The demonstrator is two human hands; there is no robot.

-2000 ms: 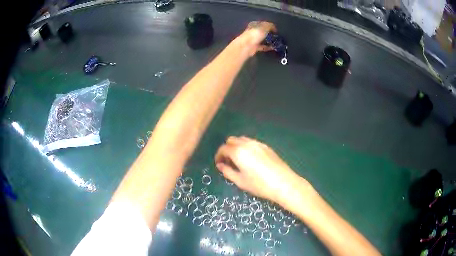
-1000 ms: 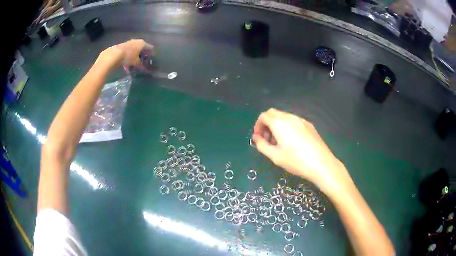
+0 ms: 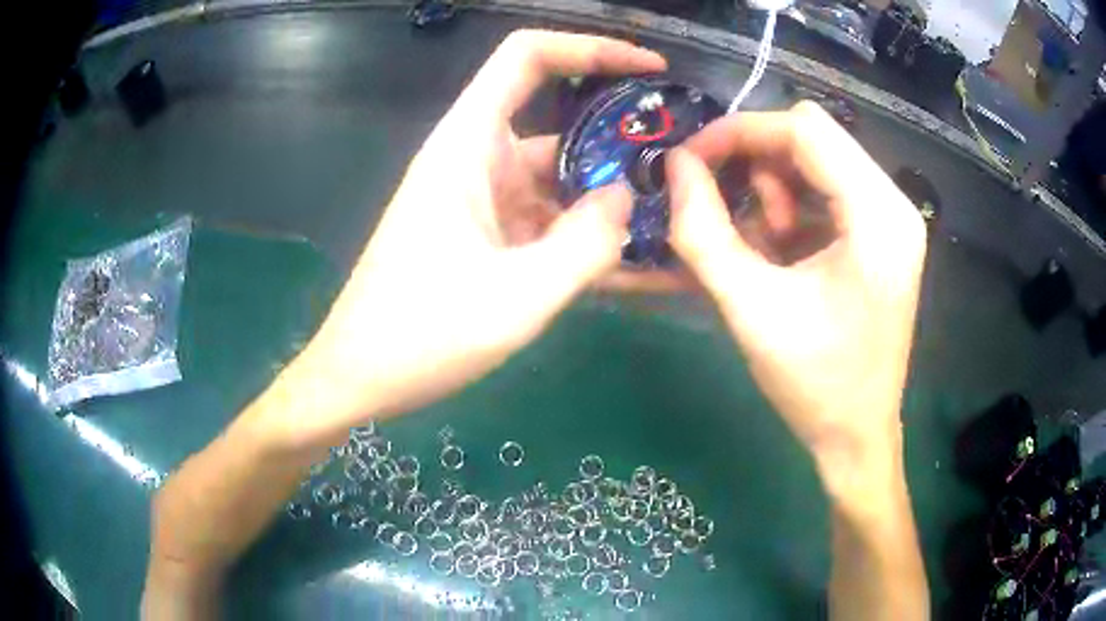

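A round electronic unit (image 3: 606, 146), dark with blue parts and a red wire loop, is raised in front of me, its open face towards me. My left hand (image 3: 546, 194) grips it from the left, thumb on its lower edge. My right hand (image 3: 807, 218) holds a small coil spring (image 3: 653, 170) at the unit's centre between thumb and finger. Whether the spring is seated is hidden by the fingertips. A white lead wire (image 3: 758, 73) rises from the unit at the upper right. Loose coil springs (image 3: 509, 534) lie spread on the green surface (image 3: 752, 485) below my hands.
A clear plastic bag of springs (image 3: 121, 318) lies at the left. Black housings stand on the dark belt (image 3: 303, 109) at the upper left (image 3: 142, 91) and right (image 3: 1048, 294). Grouped black housings with red wires (image 3: 1031, 534) fill the lower right. A metal rail (image 3: 873, 115) runs behind the belt.
My left hand has brought a round unit from the belt at the left to the centre. My right hand has moved up to it with a spring. The view has shifted.
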